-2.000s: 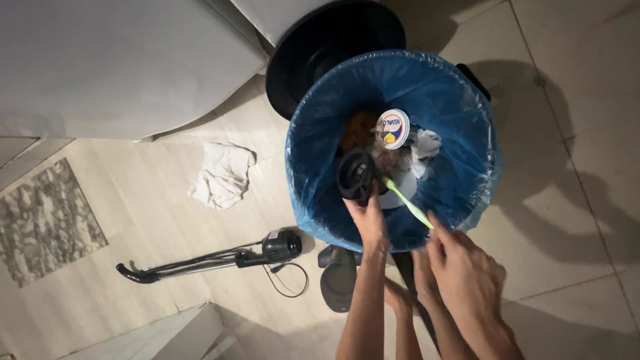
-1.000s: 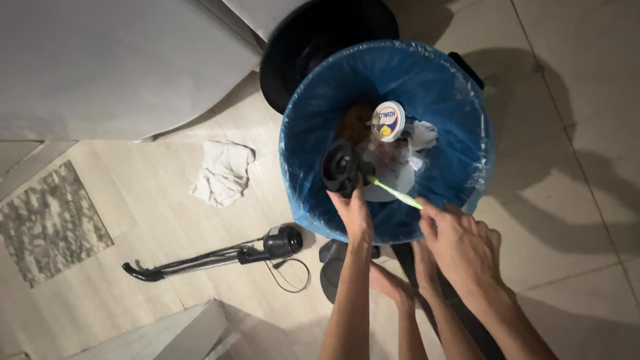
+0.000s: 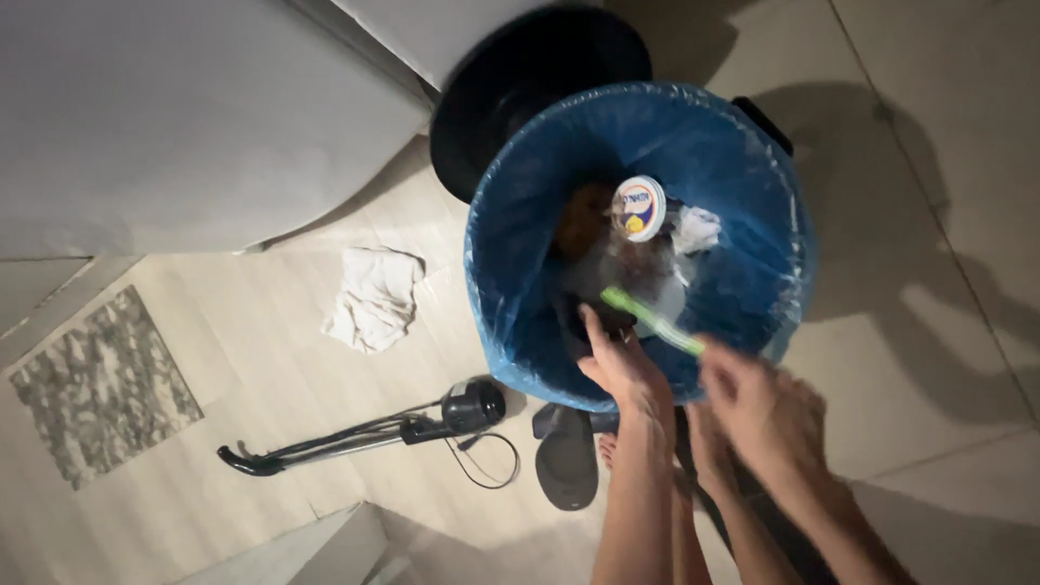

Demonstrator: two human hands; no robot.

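My left hand point(image 3: 624, 361) holds a dark plastic part point(image 3: 583, 321) low inside the blue-lined trash bin point(image 3: 532, 378); the part is blurred against the liner and partly hidden by my fingers. In my right hand point(image 3: 760, 406) is a green toothbrush-like brush point(image 3: 650, 317), its head just above the part; whether they touch cannot be told. Below them in the bin lie a round white lid with printing point(image 3: 639, 209), crumpled white paper point(image 3: 695, 230) and brownish waste.
A black round bin lid point(image 3: 536, 81) is behind the bin. On the floor lie a white cloth point(image 3: 374, 299), a corded stick vacuum body point(image 3: 471, 404) and a patterned mat point(image 3: 106, 390). A dark sandal point(image 3: 567, 459) and my bare legs are below the bin.
The dark part, earlier held with its round opening showing, is now turned and lower against the liner. The brush has come off it and sits above my left fingers.
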